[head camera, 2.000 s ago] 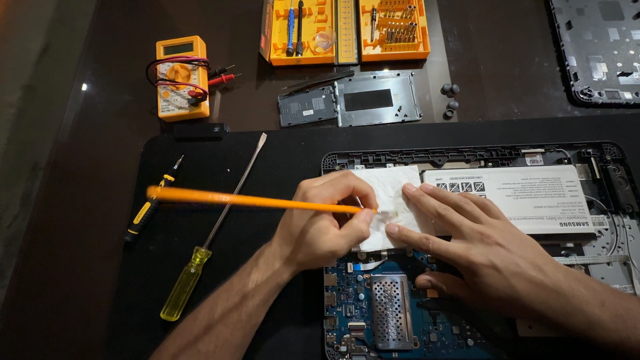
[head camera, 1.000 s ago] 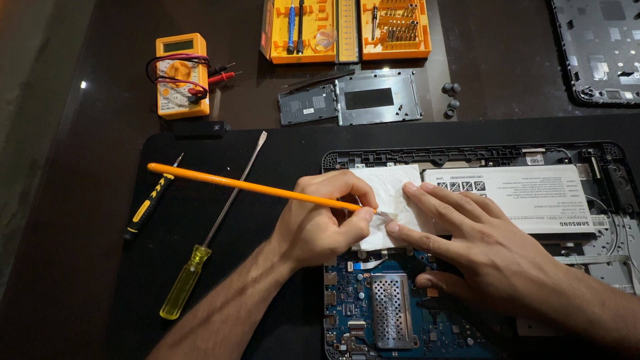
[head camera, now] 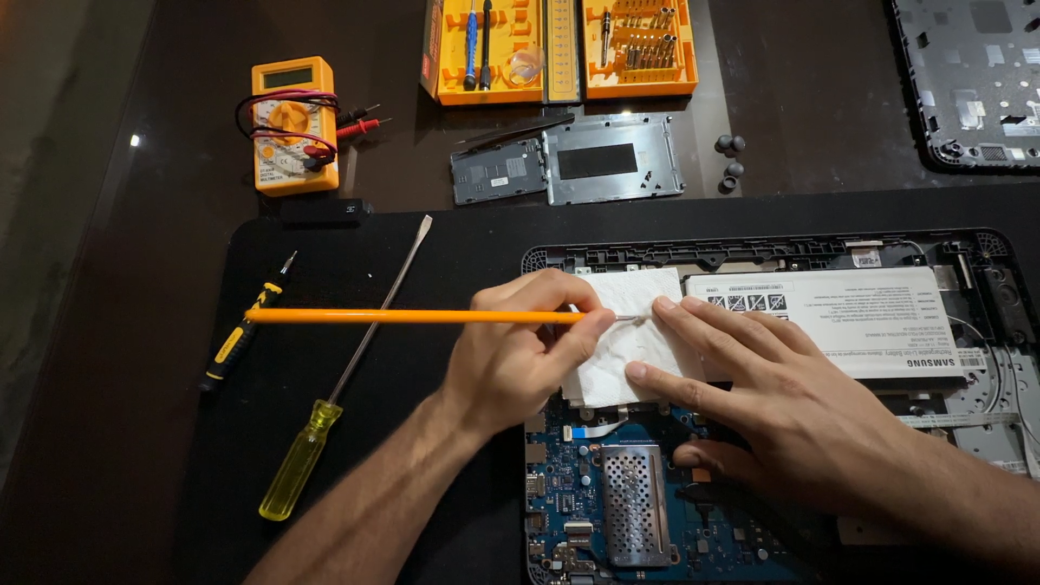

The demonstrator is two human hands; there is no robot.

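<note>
My left hand point(head camera: 528, 349) grips a thin orange-handled brush point(head camera: 406, 316) near its metal end, and its tip touches a folded white paper towel point(head camera: 634, 357). The bristles are too small to make out clearly. With fingers spread, my right hand point(head camera: 756, 382) presses flat on the towel's right side, its thumb over the blue circuit board point(head camera: 569, 479). The towel lies over part of an opened laptop, left of the white Samsung battery point(head camera: 829, 325). Below the towel on the board sits a perforated metal shield point(head camera: 634, 504).
On the black mat lie a yellow-handled flathead screwdriver point(head camera: 301, 463) and a small black-and-yellow screwdriver point(head camera: 242, 337). Behind are an orange multimeter point(head camera: 292, 122), an orange bit case point(head camera: 561, 49), tweezers point(head camera: 516, 132), dark cover plates point(head camera: 613, 158), rubber feet point(head camera: 731, 145) and a laptop cover point(head camera: 967, 81).
The far end of the brush handle has swung lower in the view, so the handle now lies nearly level. My right hand stays on the paper towel.
</note>
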